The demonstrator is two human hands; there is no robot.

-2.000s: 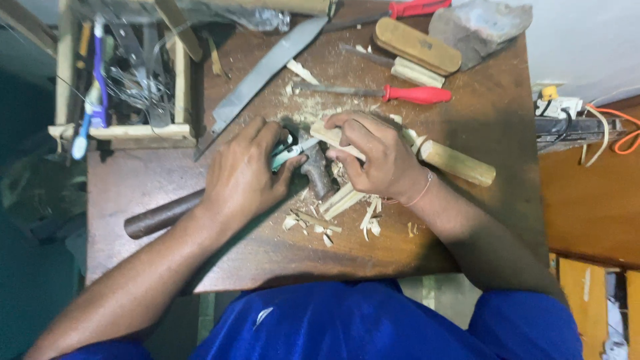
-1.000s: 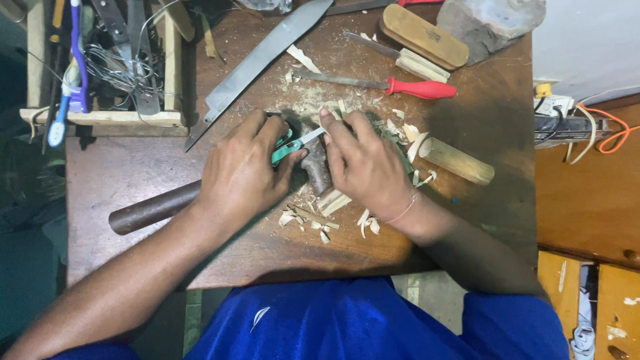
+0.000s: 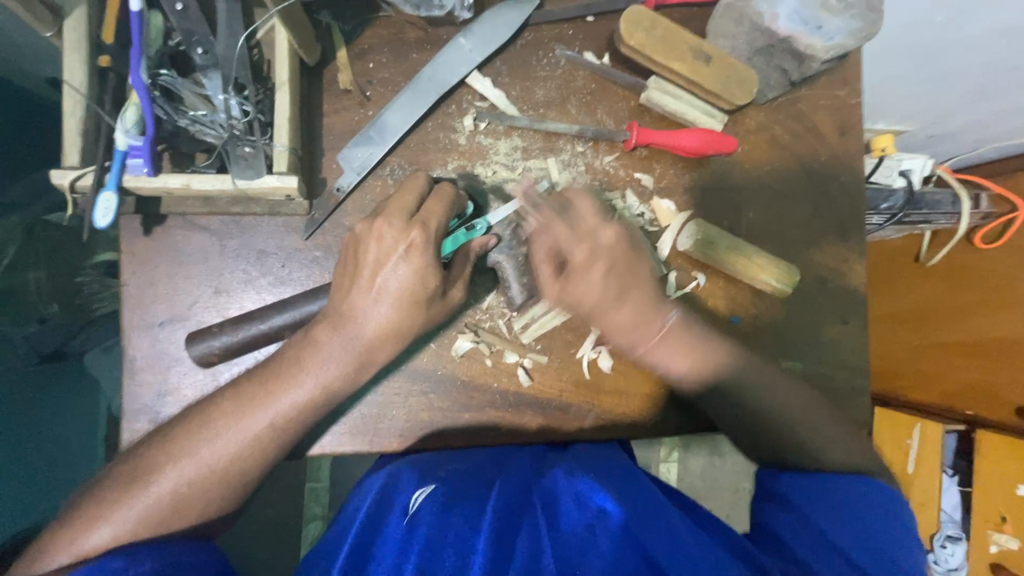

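My left hand [image 3: 400,256] is closed around a small teal-handled knife [image 3: 466,238], whose pale blade points up and right toward my right hand. My right hand [image 3: 596,260] is blurred, fingers curled beside the blade tip; whether it holds anything cannot be made out. Between the hands lies the head of a dark metal hammer-like tool [image 3: 514,276], partly hidden. A dark round bar [image 3: 256,324] comes out from under my left hand. Wood shavings [image 3: 552,320] lie around both hands. To the right of my right hand rests a round wooden piece [image 3: 740,258].
A large bare blade [image 3: 424,104] lies diagonally beyond my left hand. A red-handled file [image 3: 680,140], a wooden-handled tool [image 3: 684,102], an oval wooden block [image 3: 688,56] and a grey stone [image 3: 788,40] lie farther back. A wooden box [image 3: 184,186] of tools and wire stands at the left.
The pale wood piece seen in my right hand two seconds ago is no longer plainly visible. My right hand has shifted against the knife blade and is now blurred. My left hand keeps its grip.
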